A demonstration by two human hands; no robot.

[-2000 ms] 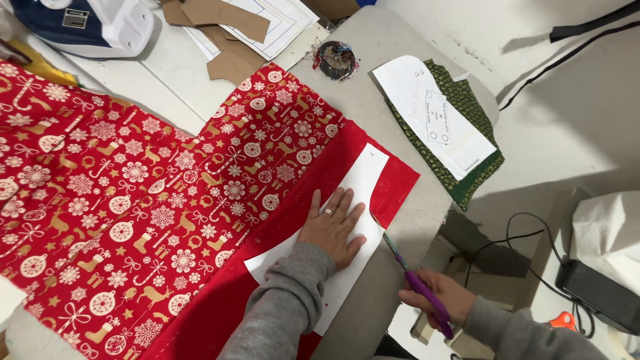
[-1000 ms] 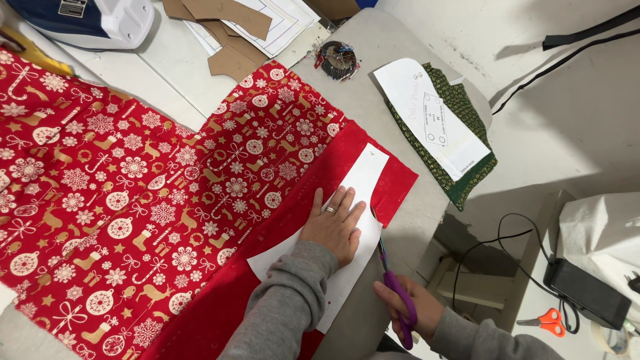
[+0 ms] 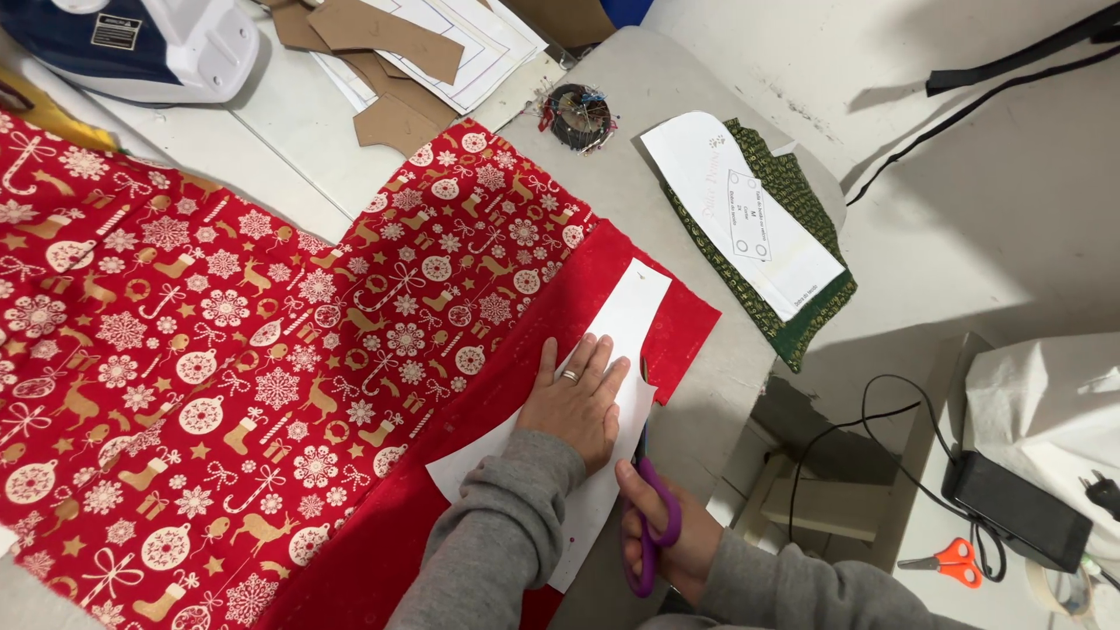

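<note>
My left hand point(image 3: 577, 402) lies flat with spread fingers on a white paper pattern piece point(image 3: 612, 328), a ring on one finger. The paper rests on plain red fabric point(image 3: 691, 324), which joins or lies beside red fabric printed with holiday figures point(image 3: 262, 376). My right hand point(image 3: 669, 525) holds purple-handled scissors point(image 3: 649, 525) at the paper's right edge; their blades point up along that edge, the tips partly hidden by paper and fabric. A pin point(image 3: 641, 276) shows near the paper's top end.
Beyond lie a round pin holder point(image 3: 577, 118), green printed fabric point(image 3: 792, 219) under another paper pattern point(image 3: 744, 210), brown card templates point(image 3: 394, 44) and an iron point(image 3: 131, 44). At lower right are orange scissors point(image 3: 954, 562), a black power adapter point(image 3: 1015, 512) and cables.
The right hand with the purple scissors has moved left and nearer to the left hand, along the paper's edge. The left hand stays on the paper.
</note>
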